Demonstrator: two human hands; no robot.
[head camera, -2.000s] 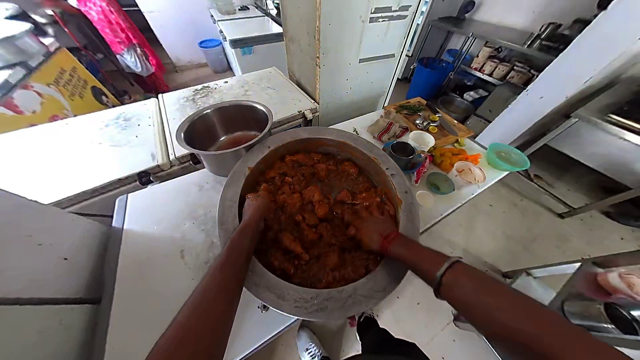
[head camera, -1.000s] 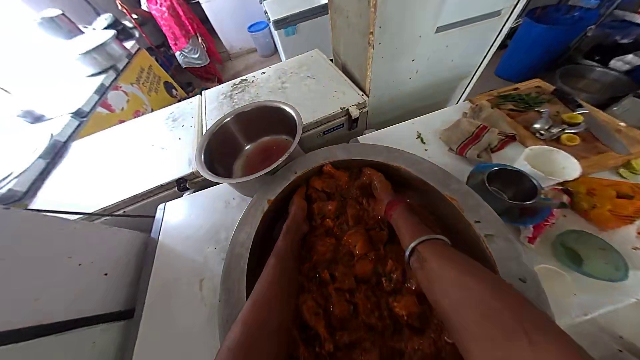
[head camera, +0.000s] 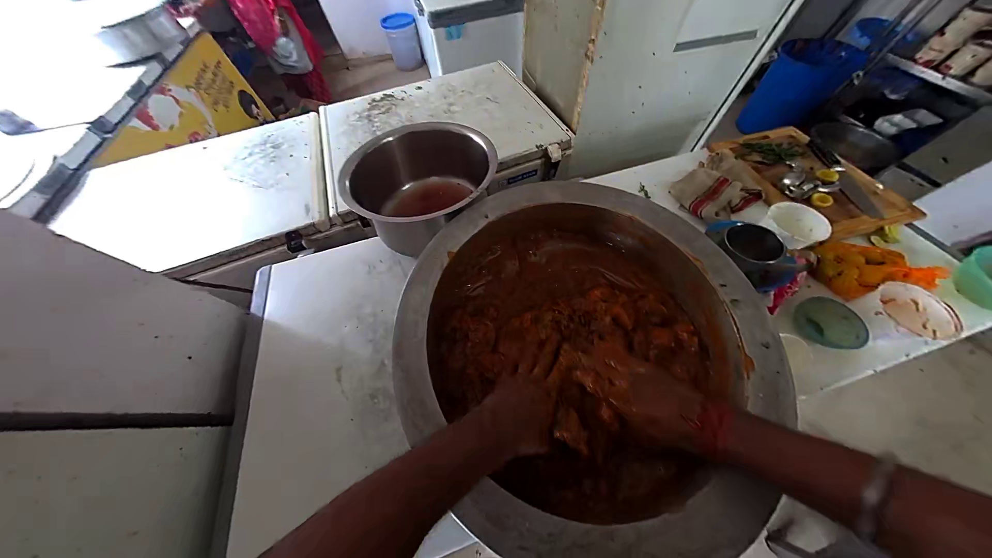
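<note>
A large wide-rimmed metal pot (head camera: 426, 372) stands on the white worktop, holding meat pieces (head camera: 674, 337) in thick red-brown marinade. Both hands are down inside it. My left hand (head camera: 527, 399) lies on the pieces near the middle, fingers spread and partly coated. Close to its right, my right hand (head camera: 639, 395) presses into the pieces, its fingers partly hidden by marinade; whether it grips any cannot be told. A red thread is on the right wrist and a metal bangle farther up that forearm. Touching or just behind the pot's rim is a smaller steel pot (head camera: 418, 174) with some reddish liquid.
On the right stand a wooden board (head camera: 891, 205) with a knife and lemon halves, a cloth (head camera: 705, 194), a dark steel cup (head camera: 753, 244), a white bowl (head camera: 798, 223), a green bowl (head camera: 831, 322) and an orange net bag (head camera: 868, 267). A person in red (head camera: 283, 39) is at the back.
My hands have moved from the far side of the large pot toward its middle and near part. Marinade now shows at the far side, where pieces were before.
</note>
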